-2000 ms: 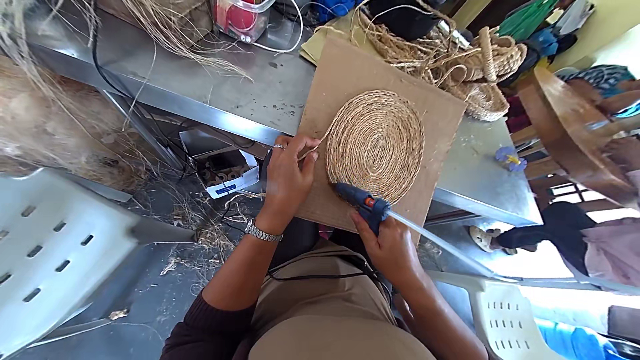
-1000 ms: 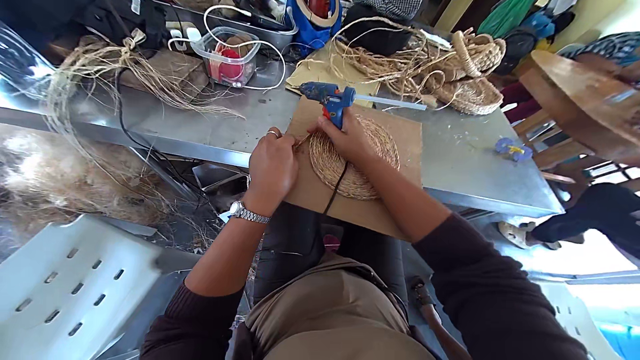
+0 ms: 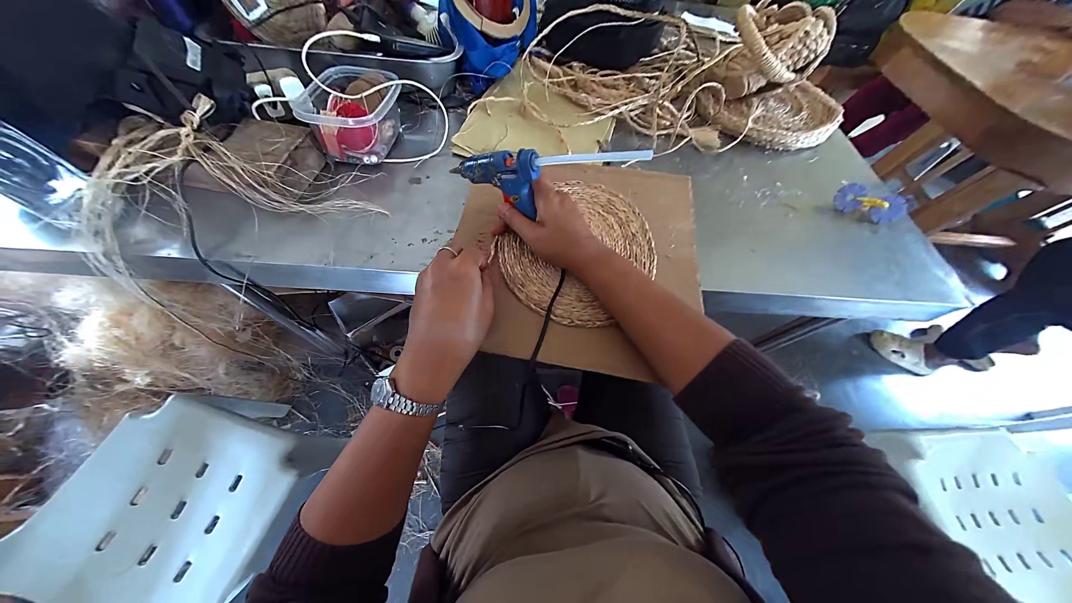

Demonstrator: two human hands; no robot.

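Observation:
A round coiled mat of braided natural fibre (image 3: 615, 234) lies on a sheet of brown cardboard (image 3: 674, 209), which overhangs the table's near edge. My right hand (image 3: 557, 222) grips the handle of a blue hot glue gun (image 3: 502, 172) above the mat's upper left part; its nozzle points left and a long glue stick (image 3: 595, 157) sticks out of its back. A black cord hangs from the handle across the mat. At the mat's left edge my left hand (image 3: 456, 297) pinches the braid's end; its fingertips are partly hidden.
Braided cord and small woven baskets (image 3: 779, 117) lie at the metal table's (image 3: 779, 243) back right. A plastic tub (image 3: 356, 117), white cable and bundle of loose fibre (image 3: 201, 151) are at back left. A plastic flower (image 3: 871, 203) lies right. Another person's foot (image 3: 904, 350) shows beyond.
My right hand and the glue gun have moved from the mat's near side to its upper left, and the nozzle is farther from my body. The view has shifted since the oldest frame.

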